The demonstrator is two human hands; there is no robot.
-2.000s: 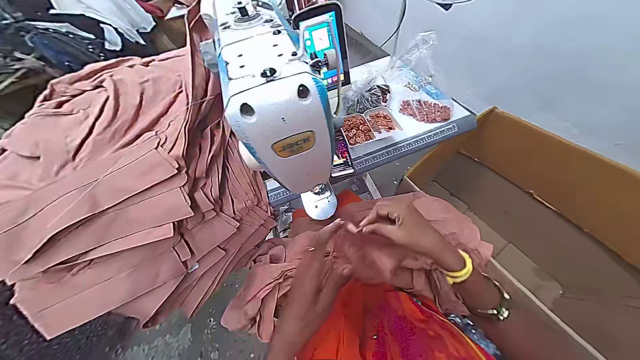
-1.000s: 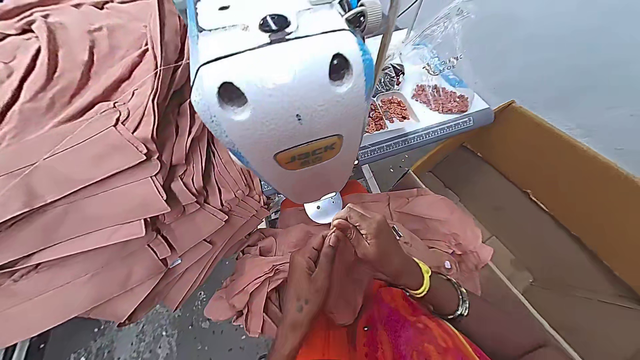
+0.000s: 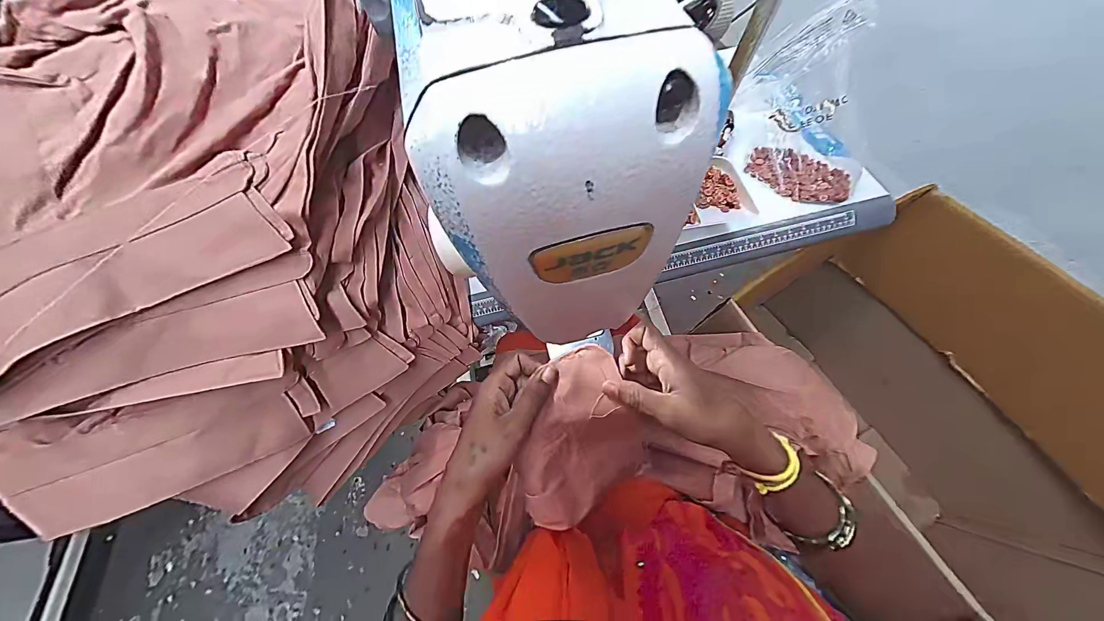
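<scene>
A dusty-pink cloth garment (image 3: pixel 578 448) lies bunched over my lap, its upper edge raised just below the head of a white Jack sewing machine (image 3: pixel 569 172). My left hand (image 3: pixel 504 414) pinches the left side of that raised edge between thumb and fingers. On the right side, my right hand (image 3: pixel 664 384) has its fingers curled and its thumb against the cloth. The machine's white lower part (image 3: pixel 580 345) shows just beyond the cloth, between my hands; its tip is hidden behind the fabric.
A big pile of pink garments (image 3: pixel 155 276) hangs at the left. Behind the machine, a ruler-edged table (image 3: pixel 768 237) bears trays of reddish buttons (image 3: pixel 718 190) and a clear plastic bag with more buttons (image 3: pixel 798 175). A large open cardboard box (image 3: pixel 975 250) stands at the right.
My hands, close together at the cloth one second ago, are now apart, with the fabric spread between them. The view has moved closer to the machine head.
</scene>
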